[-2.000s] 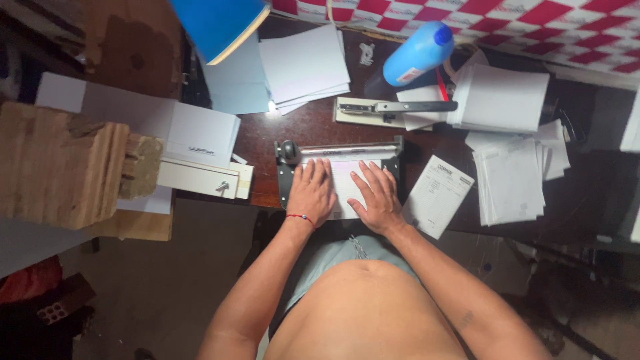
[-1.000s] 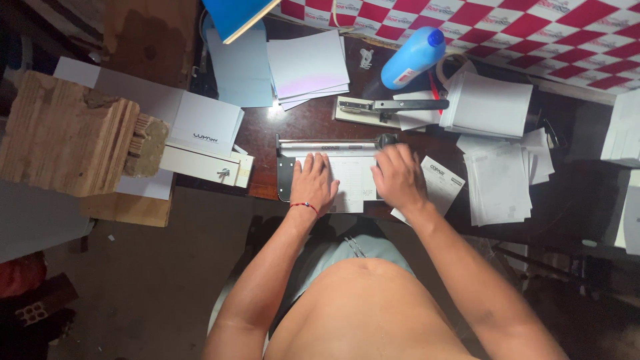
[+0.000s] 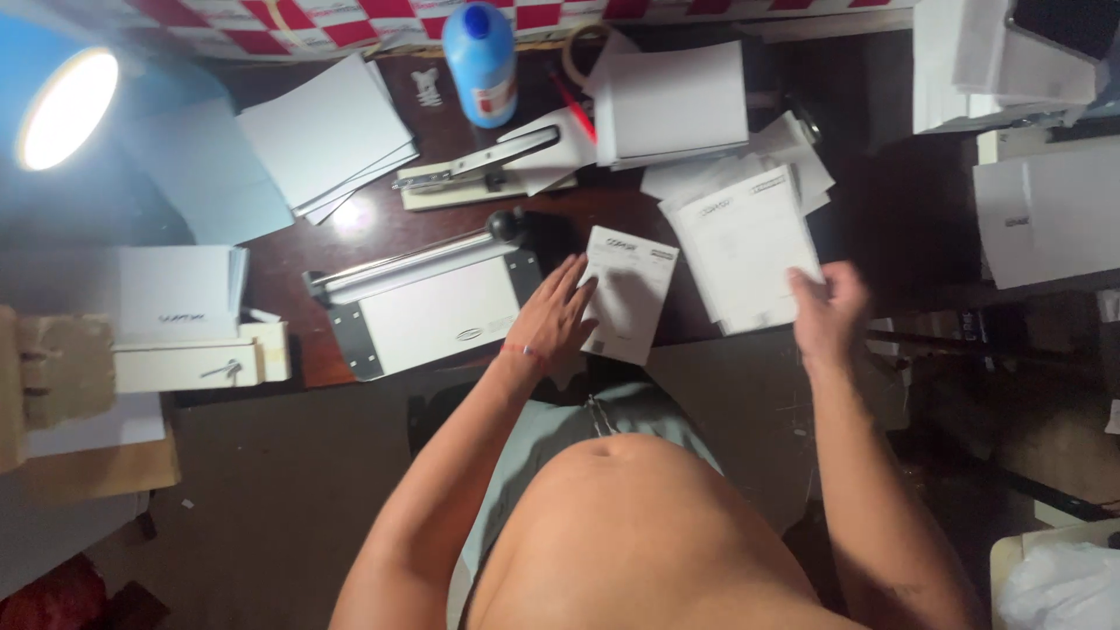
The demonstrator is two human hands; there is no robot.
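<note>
A rotary paper trimmer [image 3: 442, 311] lies on the dark wooden table, its black cutting head at the right end of the rail and no sheet visible on its white bed. My left hand [image 3: 553, 311], fingers apart, reaches over the left edge of a printed paper form [image 3: 632, 289]; whether it touches the form is unclear. At the right, my right hand [image 3: 827, 311] pinches the lower right corner of a white printed sheet or pad [image 3: 748, 249], which lies over other loose papers. A long-arm stapler [image 3: 486, 171] sits behind the trimmer.
Behind the stapler stands a blue bottle [image 3: 481, 70]. Stacks of white paper [image 3: 674, 105] lie at the back, with a tape roll [image 3: 588, 57] nearby. A lit lamp [image 3: 68, 109] hangs upper left. Wooden blocks [image 3: 66, 372] and a cream box [image 3: 188, 366] are at the left.
My right hand has moved from the trimmer to the papers at the right and taken hold of a corner. My left hand has left the trimmer bed for the form. The view has shifted.
</note>
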